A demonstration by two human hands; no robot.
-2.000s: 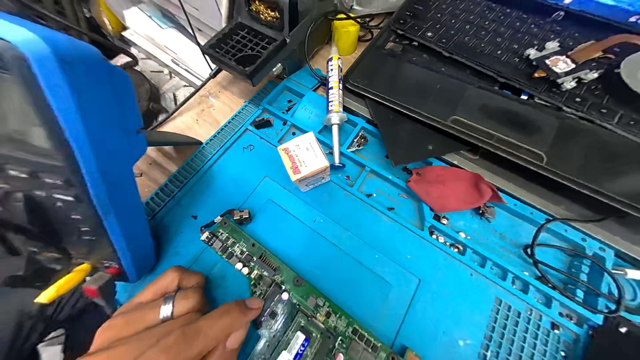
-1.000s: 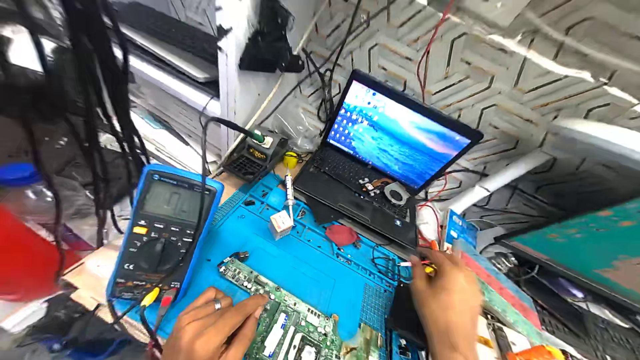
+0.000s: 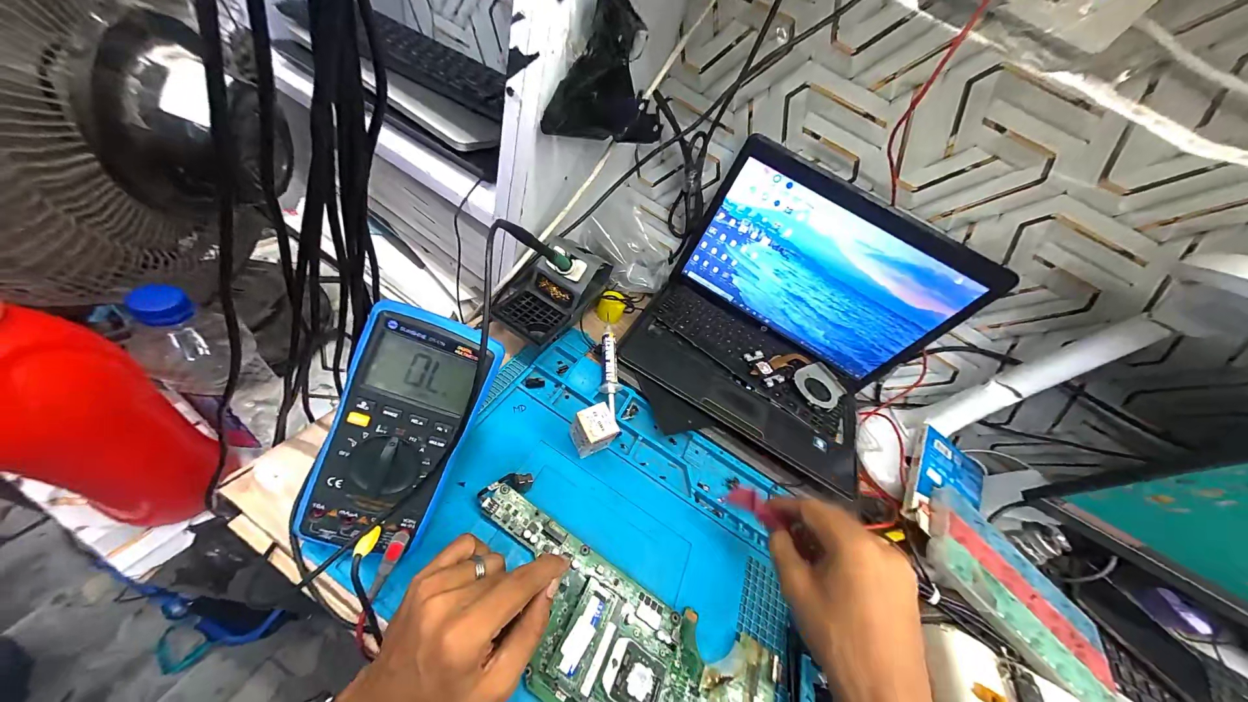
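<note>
A green laptop motherboard [image 3: 639, 604] lies on the blue silicone repair mat [image 3: 624, 507]. My left hand [image 3: 478, 614], with a ring on one finger, rests over its left part, fingertips touching the board's upper edge. Right of the board, my right hand [image 3: 848, 585] pinches a dark red cloth [image 3: 756, 505] above the mat; it is blurred. Behind the board stand a small white box [image 3: 595, 427] and a syringe [image 3: 609, 361] of paste. A blue digital multimeter [image 3: 395, 429] with its display lit is at the left, its probe leads plugged in.
An open laptop [image 3: 751, 400] holds a heatsink with fan [image 3: 817, 386] on its keyboard. A soldering iron stand [image 3: 551, 292] sits behind the mat. Black cables [image 3: 322, 195] hang at the left near a red container [image 3: 88, 419]. A clear organizer box [image 3: 1024, 595] is at the right.
My right hand has come from the right side to the red cloth, which lay on the mat before and is now in my fingers. My left hand stays at the board.
</note>
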